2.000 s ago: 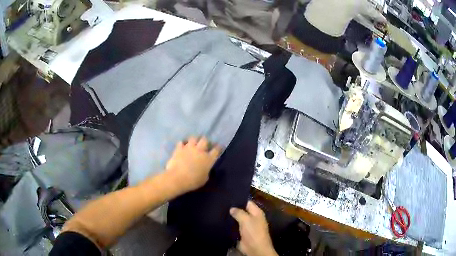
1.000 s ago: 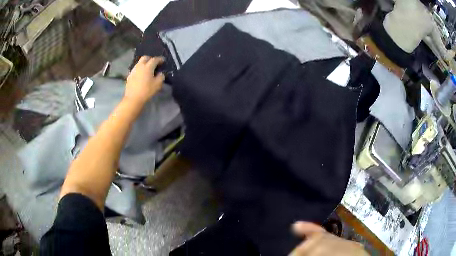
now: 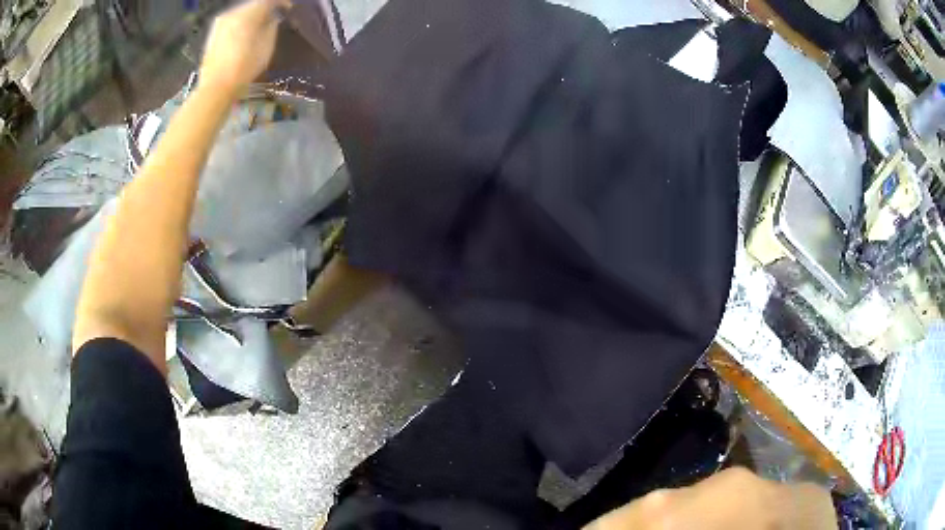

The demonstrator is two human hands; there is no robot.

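A large black panel point(image 3: 539, 207) is spread over the table and hangs over its front edge towards my lap. Grey panel edges show behind it at the top. My left hand point(image 3: 244, 41) is at the upper left, beside the dark cloth there; its fingertips are at the picture's top edge and I cannot tell if they hold anything. My right hand point(image 3: 725, 505) is at the bottom edge, blurred and cut off, near the panel's lower right; its fingers are hidden. The overlock machine point(image 3: 860, 259) stands to the right of the panel.
A heap of grey and black sewn pieces point(image 3: 254, 197) lies low on the left above the grey floor point(image 3: 342, 383). Red-handled scissors point(image 3: 888, 461) lie on pale blue cloth point(image 3: 922, 414) at the right. The table's brown edge point(image 3: 777, 409) runs below the machine.
The black panel, earlier largely under a grey one, now lies spread on top. My left hand has moved up and left. My right hand has moved right and down. The view has shifted.
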